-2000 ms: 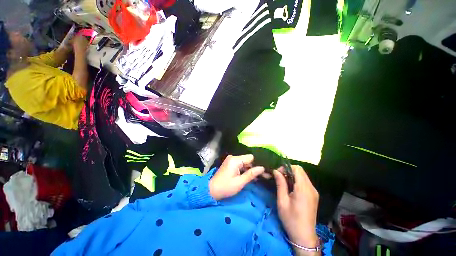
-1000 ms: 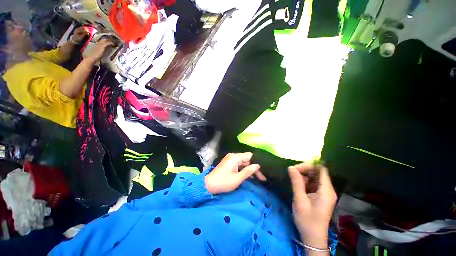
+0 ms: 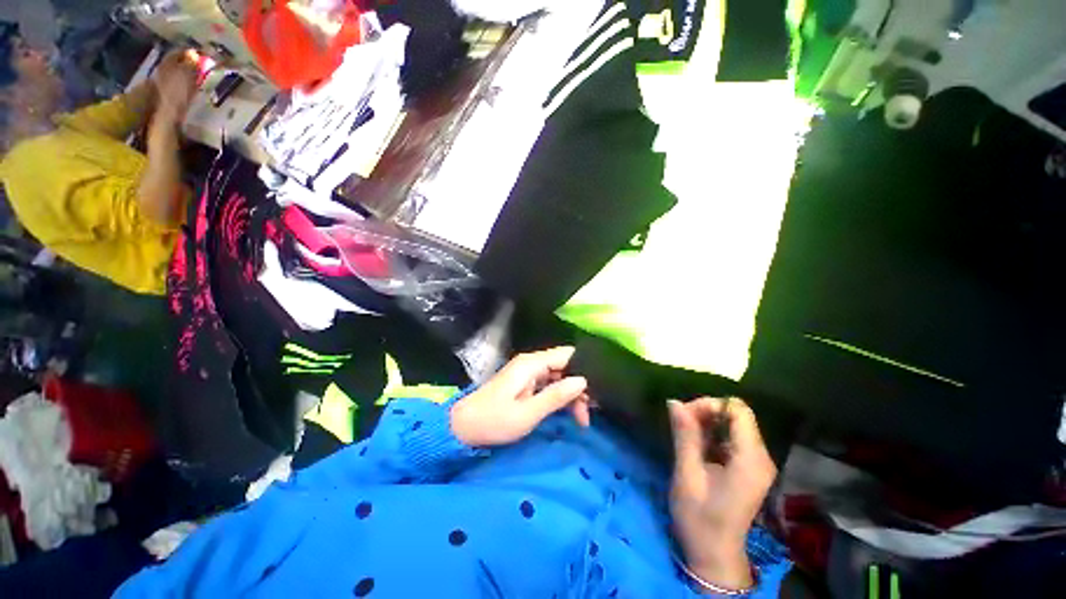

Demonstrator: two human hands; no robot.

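Note:
The neon-yellow panel (image 3: 713,234) lies over black fabric (image 3: 573,187) in front of me, glaring nearly white. My left hand (image 3: 518,400) is at the panel's lower left, over black cloth, fingers curled; whether it pinches black fabric cannot be told. My right hand (image 3: 719,474) is just below the panel's bottom corner, apart from the left. Its fingers are closed around small dark thread snips (image 3: 717,435), mostly hidden. A striped panel (image 3: 594,59) with a pale logo patch (image 3: 660,33) lies at the top.
The sewing machine's metal parts (image 3: 900,105) are upper right. Black-and-pink pieces (image 3: 222,257), clear plastic (image 3: 409,263), white pieces (image 3: 339,111) and a red-orange bag (image 3: 302,45) lie left. A person in yellow (image 3: 94,193) works at far left. A thin neon line (image 3: 885,359) crosses black fabric at right.
My right hand has moved right, away from the left hand, with the dark snips in it. My left hand has shifted slightly left. The neighbouring person's arms have moved.

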